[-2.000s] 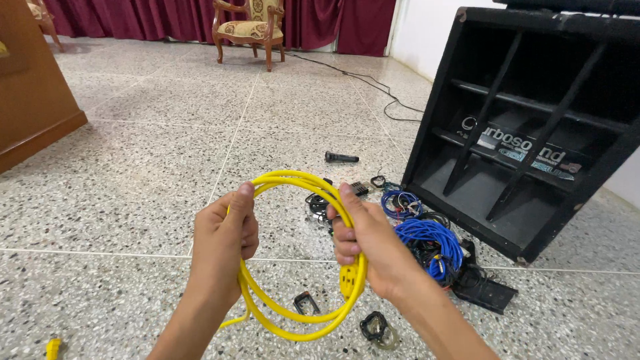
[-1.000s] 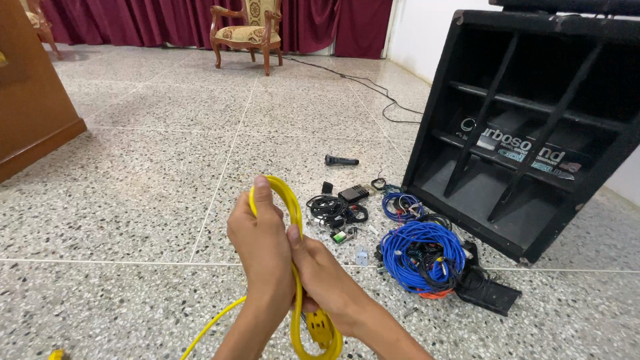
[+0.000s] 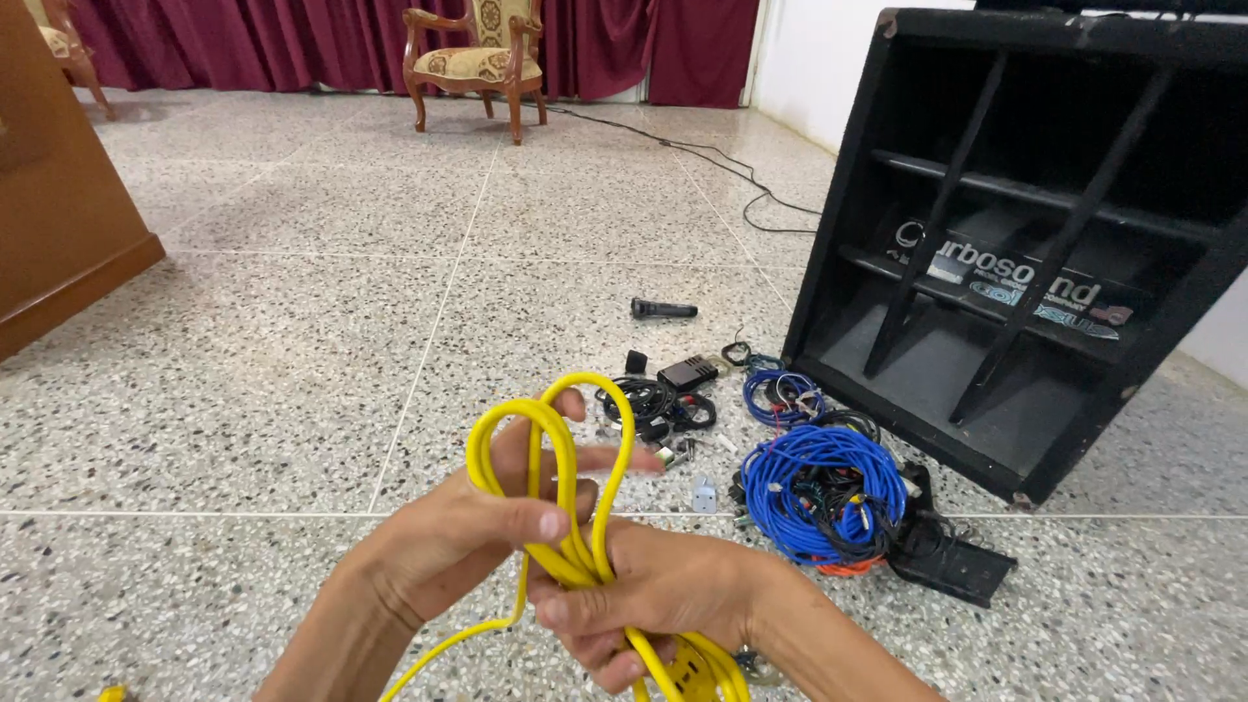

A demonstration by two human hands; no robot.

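A yellow extension cord (image 3: 621, 395) is bunched into a narrow bundle of loops between my hands. My right hand (image 3: 643, 590) grips the middle of the bundle, and the cord's yellow outlet end (image 3: 694, 673) hangs just below it, partly hidden by strands. My left hand (image 3: 487, 507) is at the upper loops, its thumb in front of the cord and its fingers spread behind, some through the loops. One strand runs down from the bundle toward the bottom edge. A small yellow piece (image 3: 113, 694) shows at the lower left edge.
A large black speaker cabinet (image 3: 916, 292) stands at right. Beside it on the speckled floor lie a blue cable coil (image 3: 770, 526), a black tray-like part (image 3: 965, 570), black cables (image 3: 639, 398), a small black box (image 3: 687, 372) and a microphone (image 3: 665, 309). Wooden furniture (image 3: 78, 234) stands left, an armchair (image 3: 478, 64) behind.
The yellow cord was an open round coil held at both sides; it is now squeezed into a narrow bundle. My left fingers, closed around it a second ago, have spread.
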